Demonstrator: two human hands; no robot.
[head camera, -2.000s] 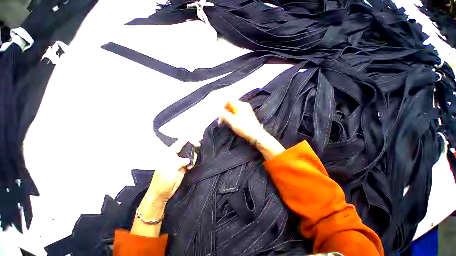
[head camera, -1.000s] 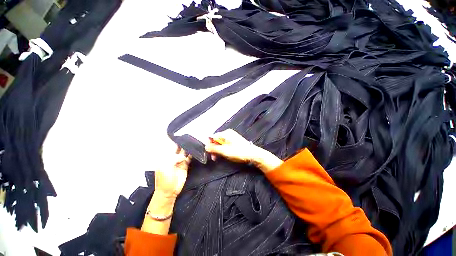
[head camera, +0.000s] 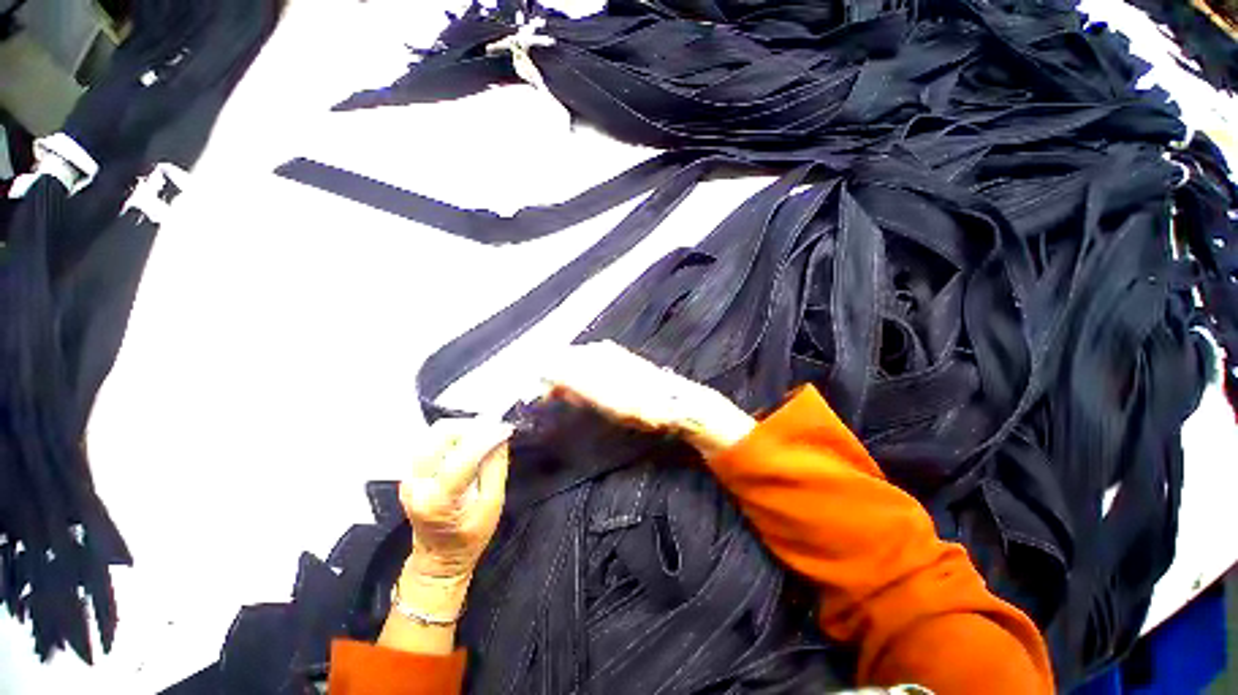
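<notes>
A long black strip (head camera: 509, 319) runs from the loose heap of strips (head camera: 937, 340) over the white table, bends at the left and comes back to my hands. My left hand (head camera: 455, 496) has its fingers closed at this strip's end. My right hand (head camera: 631, 394) is beside it, fingertips close to the left ones; whether it grips the strip is hidden. The strip's end is mostly hidden between the fingers and blurred. Another strip end (head camera: 380, 197) lies flat on the white farther off. Squared strip ends (head camera: 319, 597) lie by my left wrist.
Black bundles with white ties (head camera: 57, 166) lie along the left edge. A tied bundle (head camera: 652, 82) lies at the far side. The white table top (head camera: 258, 380) shows between them. A blue object (head camera: 1188, 649) is at the lower right, below the table edge.
My right hand has turned flatter, its fingertips now near the left thumb. The strip end, seen between my hands a second ago, is now mostly hidden. The view has shifted slightly.
</notes>
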